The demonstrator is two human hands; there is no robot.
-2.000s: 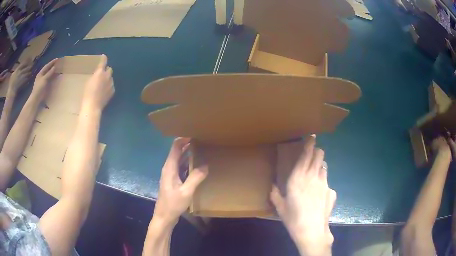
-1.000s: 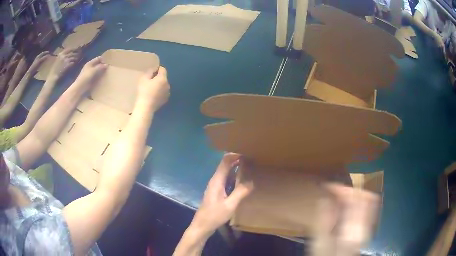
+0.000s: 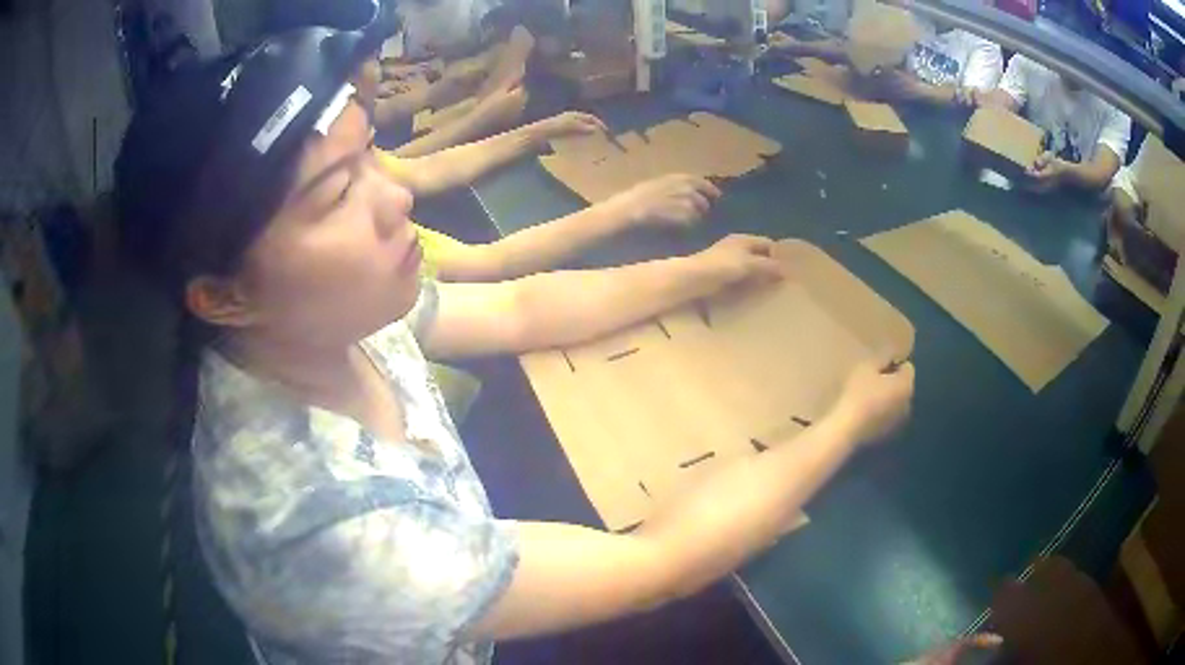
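Only a small part of my work shows at the bottom right edge. A dark brown cardboard lid panel (image 3: 1055, 616) stands there, cut off by the frame. Beside its left side, the fingertips of what looks like my left hand (image 3: 968, 648) show at the bottom edge; their grip cannot be seen. My right hand is out of the picture. The tray of the box is hidden below the frame.
A person beside me on the left holds a flat box blank (image 3: 689, 377) with both hands. Another blank (image 3: 689, 150) lies beyond. A pale flat sheet (image 3: 988, 286) lies mid-table. An open box (image 3: 1157, 552) is at the right edge. Several people sit around the green table.
The view has swung far left, so my box has moved to the bottom right corner and mostly out of frame. My right hand has left the picture; the neighbour now fills the left.
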